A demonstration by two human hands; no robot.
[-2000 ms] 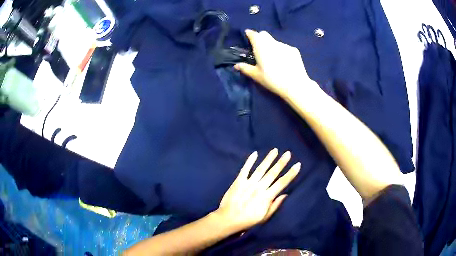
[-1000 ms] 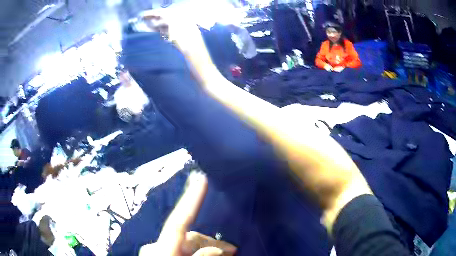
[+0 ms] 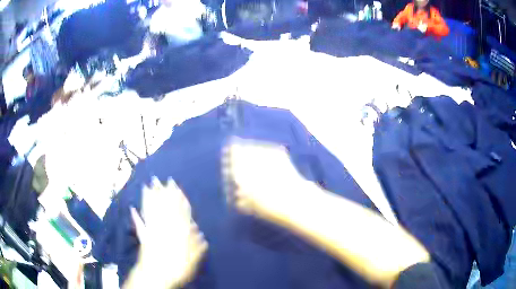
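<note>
A dark navy jacket [image 3: 237, 248] lies spread on the white table in front of me, its narrower top end pointing away. My left hand [image 3: 170, 226] is over the jacket's left part, fingers apart and pointing away from me, blurred. My right hand [image 3: 254, 169] is over the jacket's upper middle, reaching in from the right. It is strongly blurred, and whether it holds cloth cannot be told. A blurred dark detail shows at the jacket's top end.
More dark garments [image 3: 441, 163] lie on the table at the right, and others [image 3: 192, 65] lie further back. The white table [image 3: 283, 68] is overexposed. Small cluttered items lie at the left, with a green and white object [image 3: 67, 228]. A person in orange [image 3: 424, 21] is at the back right.
My right hand has come down from the raised dark cloth to over the jacket, which now lies spread. My left hand's fingers are now spread. The view has tilted down from a second ago.
</note>
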